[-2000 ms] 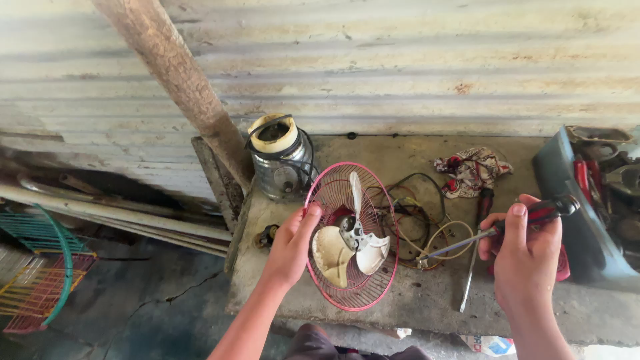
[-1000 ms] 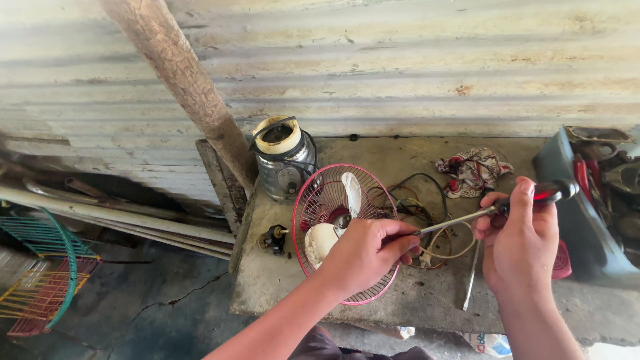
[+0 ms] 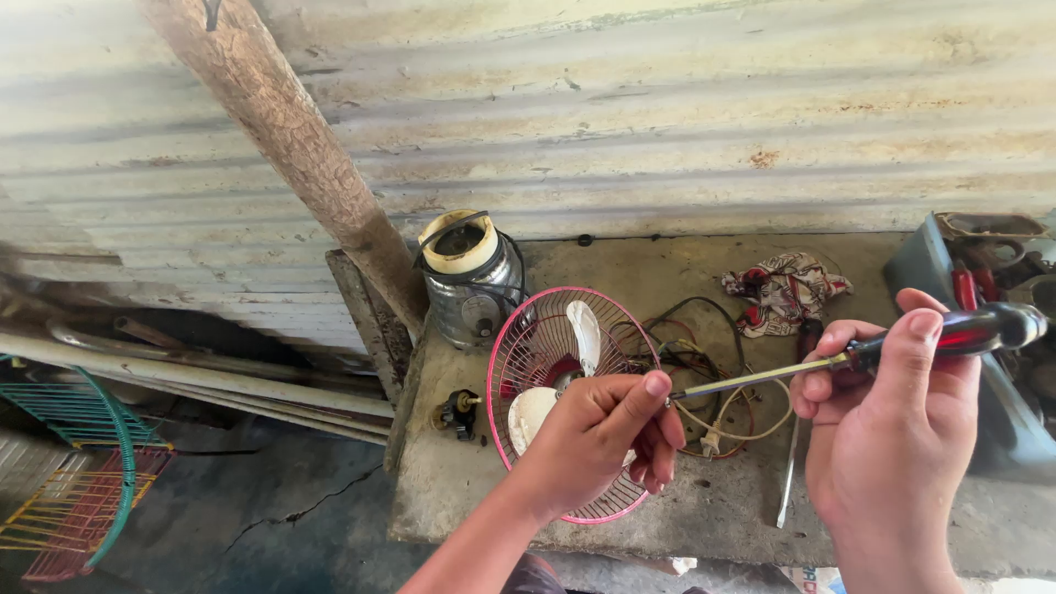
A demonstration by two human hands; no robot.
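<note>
My right hand (image 3: 895,412) grips a screwdriver (image 3: 759,378) by its dark red handle, the shaft pointing left. At the screwdriver's tip, the fingertips of my left hand (image 3: 606,429) pinch something small, perhaps a screw, too small to tell. Beneath my left hand lies a pink-rimmed wire fan guard (image 3: 497,346) with white fan blades (image 3: 584,334), partly hidden by that hand. Tangled wires and a plug (image 3: 709,443) lie just right of the guard. A second screwdriver (image 3: 789,474) rests on the concrete surface, between the wires and my right hand.
A metal blender base or motor housing (image 3: 470,289) stands behind the guard, with a small black part (image 3: 459,412) in front of it. A crumpled patterned cloth (image 3: 784,289) lies at the back. A blue-grey bin (image 3: 916,256) of tools is at right. A wooden post (image 3: 313,157) leans at left.
My left hand has left the fan guard's rim and moved right to the screwdriver's tip. The guard, upright-looking in my hand two seconds ago, now rests on the surface. The screwdriver remains in my right hand.
</note>
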